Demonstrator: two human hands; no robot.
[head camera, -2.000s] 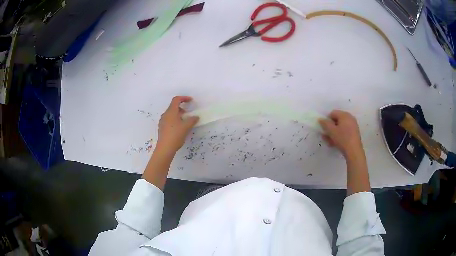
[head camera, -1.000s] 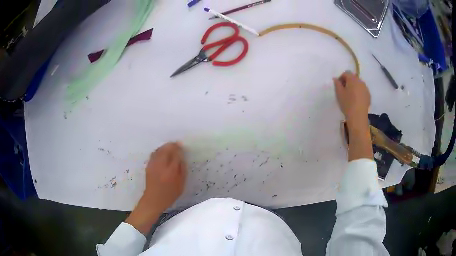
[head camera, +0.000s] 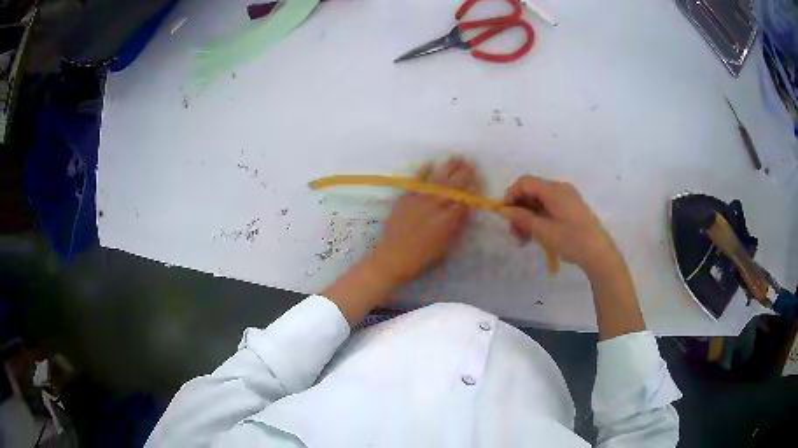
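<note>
The curved mustard-yellow template (head camera: 367, 181) lies at a slant across the front middle of the table, over my left hand. My right hand (head camera: 551, 219) grips it right of its middle, and its right end sticks out below that hand. My left hand (head camera: 429, 219) is flat and low at the table under the template, blurred; whether it holds anything cannot be told. A very pale green fabric piece (head camera: 354, 199) shows faintly left of my left hand, under the template; the rest of it is hidden or blends into the table.
Red-handled scissors (head camera: 499, 31) lie at the top middle, by a white pen barrel (head camera: 538, 12). The iron (head camera: 707, 254) stands at right, below a pointed tool (head camera: 744, 138). A clear case (head camera: 724, 31) is upper right. Green strips (head camera: 254, 42) lie upper left.
My right hand has taken hold of the template at the upper right and brought it to the front middle. My left hand has moved right, under it. The view has shifted.
</note>
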